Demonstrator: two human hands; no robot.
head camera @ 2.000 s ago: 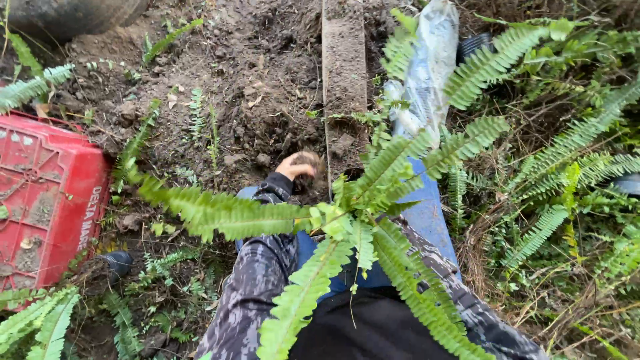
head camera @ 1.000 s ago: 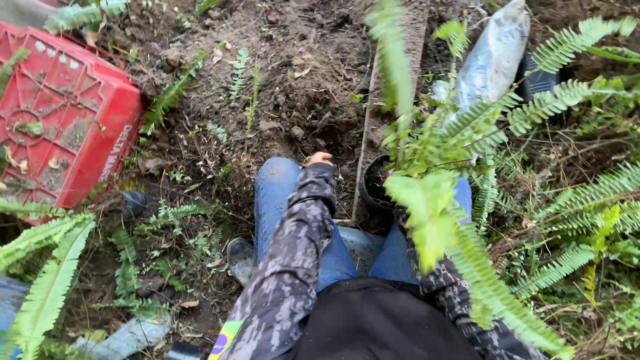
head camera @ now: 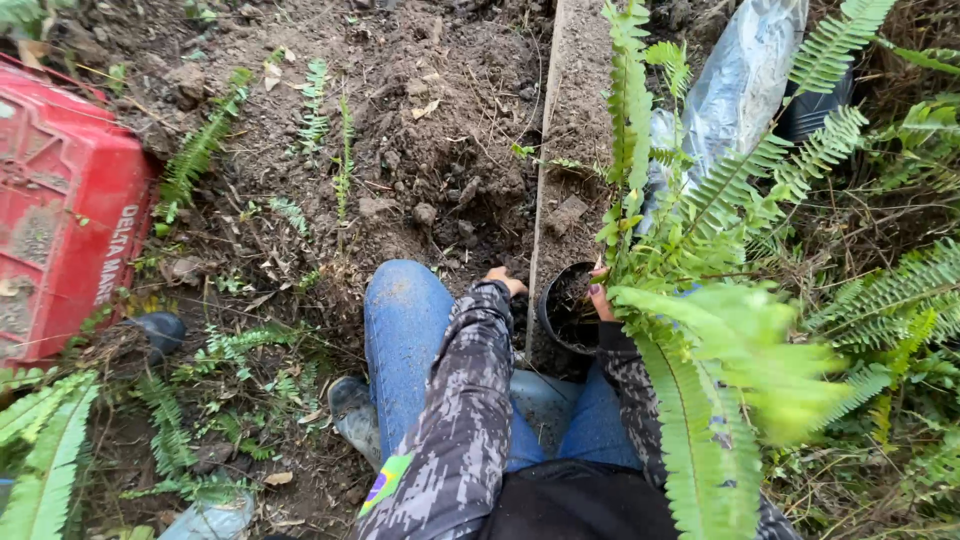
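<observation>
My left hand [head camera: 506, 280] rests low on the dark loose soil [head camera: 457, 202] beside my knee, just left of the wooden board; its fingers are mostly hidden. A black plastic plant pot [head camera: 551, 322] with soil and roots inside stands upright between the board and my right arm. My right hand [head camera: 600, 296] is at the pot's right rim, its fingers around the base of a fern [head camera: 675, 262] with long green fronds. Leaves hide most of that hand, and one frond is blurred close to the camera.
A red plastic crate [head camera: 112, 202] lies on the left. The soil-covered board [head camera: 574, 150] runs away from me. Right of it are a clear plastic bag [head camera: 739, 82], a black pot [head camera: 821, 105] and dense ferns. A dark round object [head camera: 161, 334] lies near the crate.
The fern, held up in front of me two seconds ago, is now lower and to the right, at the black pot. My left hand has drawn back toward my knee.
</observation>
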